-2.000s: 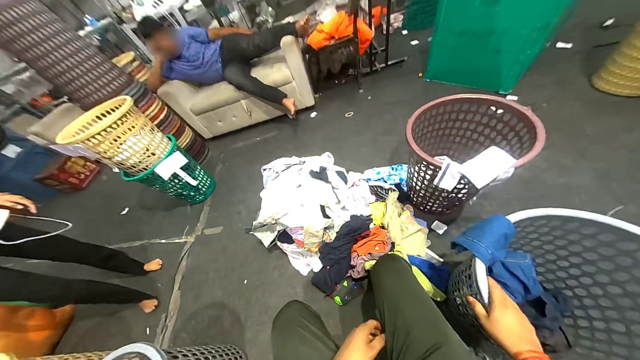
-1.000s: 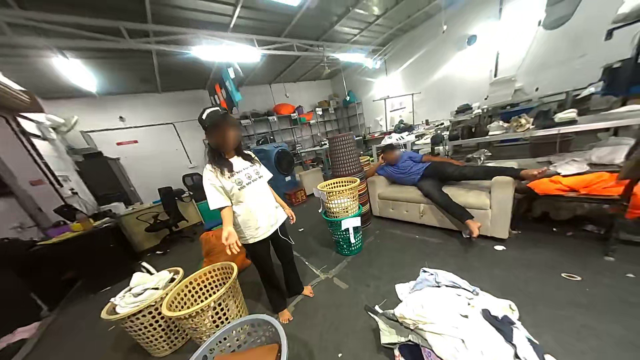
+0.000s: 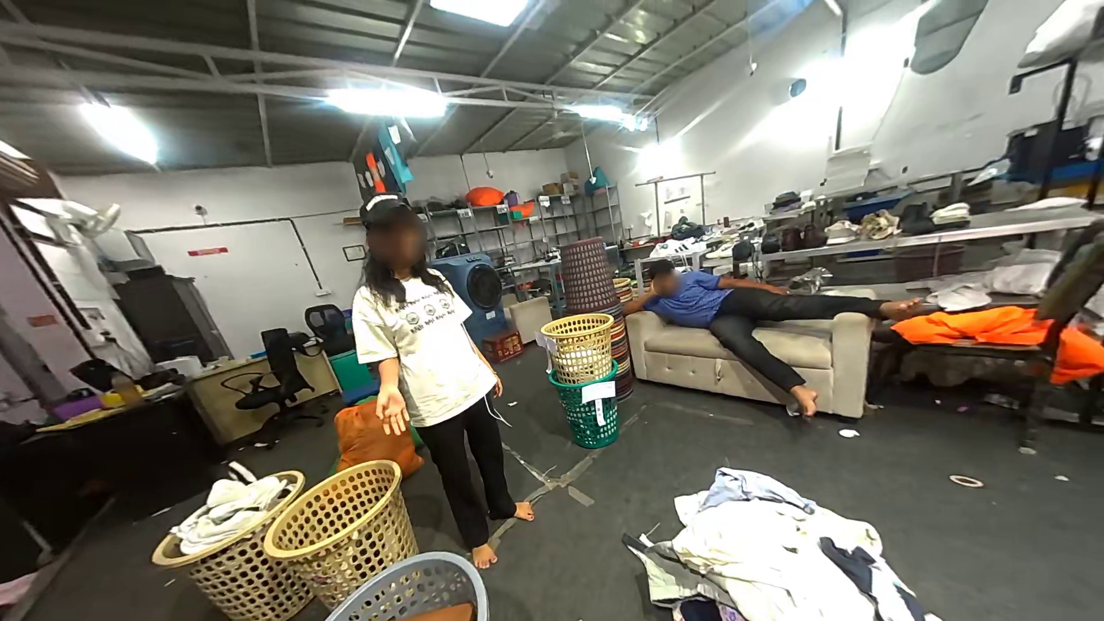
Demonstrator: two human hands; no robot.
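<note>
Neither my left hand nor my right hand shows in the head view. At the lower right, a heap of mostly white clothes (image 3: pixel 776 552) lies on the dark floor, with a dark garment among them. A grey plastic basket (image 3: pixel 414 582) at the bottom edge holds something orange-brown. Left of it stands a yellow plastic basket (image 3: pixel 345 535), and beside that another yellow basket (image 3: pixel 250 561) with white cloth (image 3: pixel 228 509) in it.
A person (image 3: pixel 423 345) stands behind the baskets, one palm held out. Another person (image 3: pixel 699 297) reclines on a beige sofa (image 3: pixel 742 354). A yellow basket (image 3: pixel 582 345) sits in a green one (image 3: pixel 586 410). An orange sack (image 3: pixel 375 435) lies behind the standing person.
The view has swung up and left since two seconds ago, and my hands and knees have left it. The right one was at the rim of a basket with blue denim.
</note>
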